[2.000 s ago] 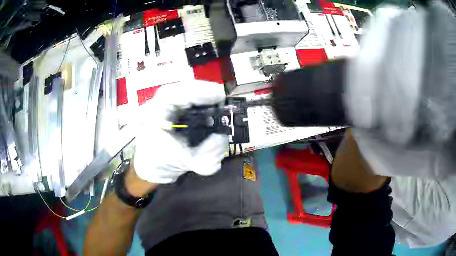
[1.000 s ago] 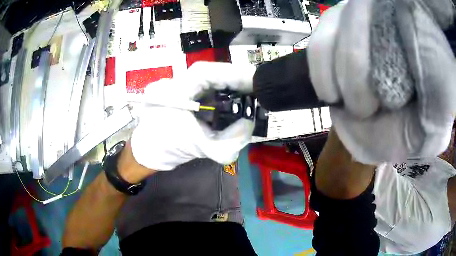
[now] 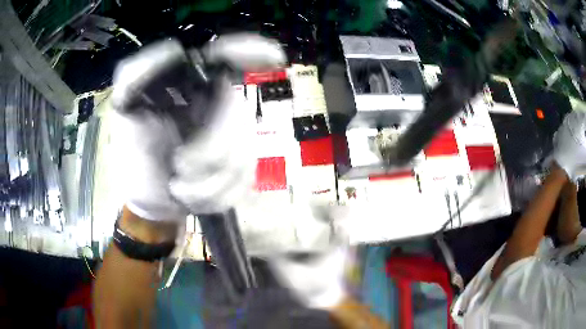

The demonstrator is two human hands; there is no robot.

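Observation:
My left hand [image 3: 186, 141], in a white glove, is raised at the left and blurred. It is closed around a black plastic part [image 3: 170, 93]. A dark grey metal strip [image 3: 226, 247] extends below that hand toward my lap. My right hand [image 3: 315, 263], also gloved, is low in the middle and strongly blurred; its fingers cannot be made out. The black electric screwdriver [image 3: 427, 122] is away from both hands, slanting over the bench beside the grey metal fixture [image 3: 390, 103].
Metal strips [image 3: 32, 154] are piled at the far left. White-and-red printed sheets [image 3: 270, 173] cover the bench. A red stool [image 3: 421, 273] stands below its front edge. Another person's gloved hand [image 3: 572, 144] and white-clothed body are at the right.
My right hand has let go of the screwdriver and moved down to the middle. My left hand has moved up and left with the black part. The view has shifted, showing more at the right.

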